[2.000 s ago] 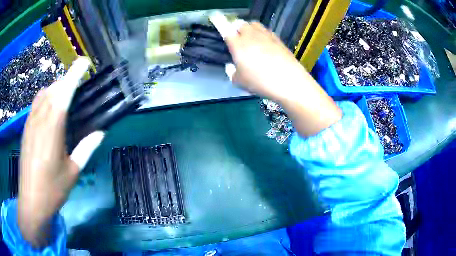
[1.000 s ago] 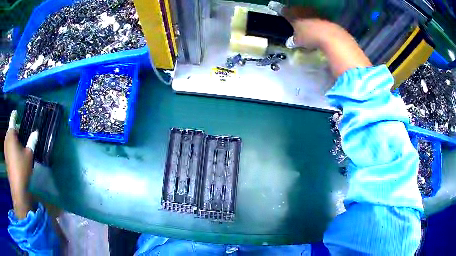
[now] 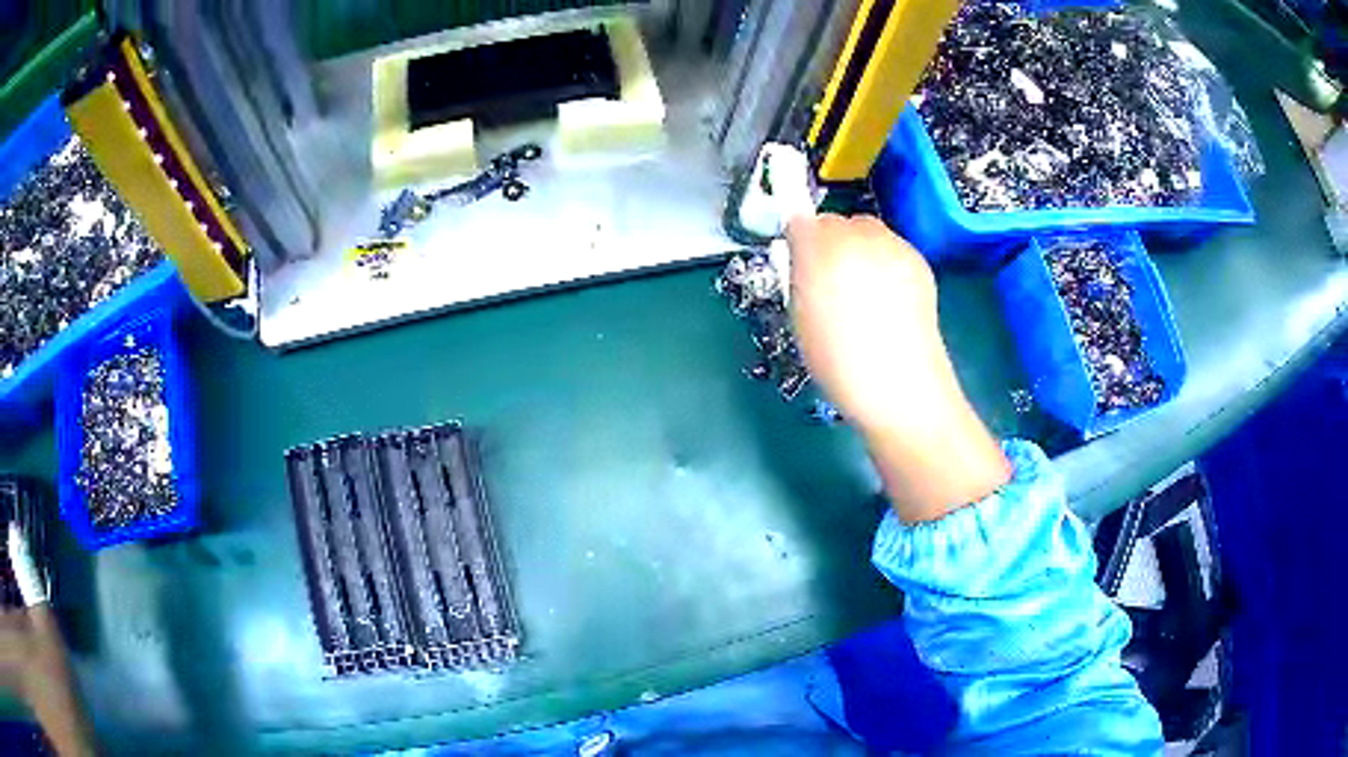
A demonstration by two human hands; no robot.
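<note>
Two black plastic housings (image 3: 399,547) lie side by side on the green mat, front left. Another black housing (image 3: 512,77) sits in the cream fixture nest (image 3: 421,148) on the pale base plate. My right hand (image 3: 872,318) is at the base plate's right corner, its white-covered fingertips at a small white box (image 3: 776,192); the fingers partly hide each other, and no housing shows in them. My left hand (image 3: 33,666) is cut off by the left edge, with a covered finger against a dark housing (image 3: 18,510); its grip is not clear.
Small blue bins of metal parts stand left (image 3: 130,429) and right (image 3: 1101,326), with larger bins behind (image 3: 1064,119). Yellow and black bars (image 3: 160,178) flank the machine. Linked metal parts (image 3: 458,192) lie on the base plate. Loose silver parts (image 3: 769,318) lie by my right hand.
My right hand has left the housing in the nest and moved to the base plate's right corner. My left hand has gone further out at the left edge. The camera view has shifted.
</note>
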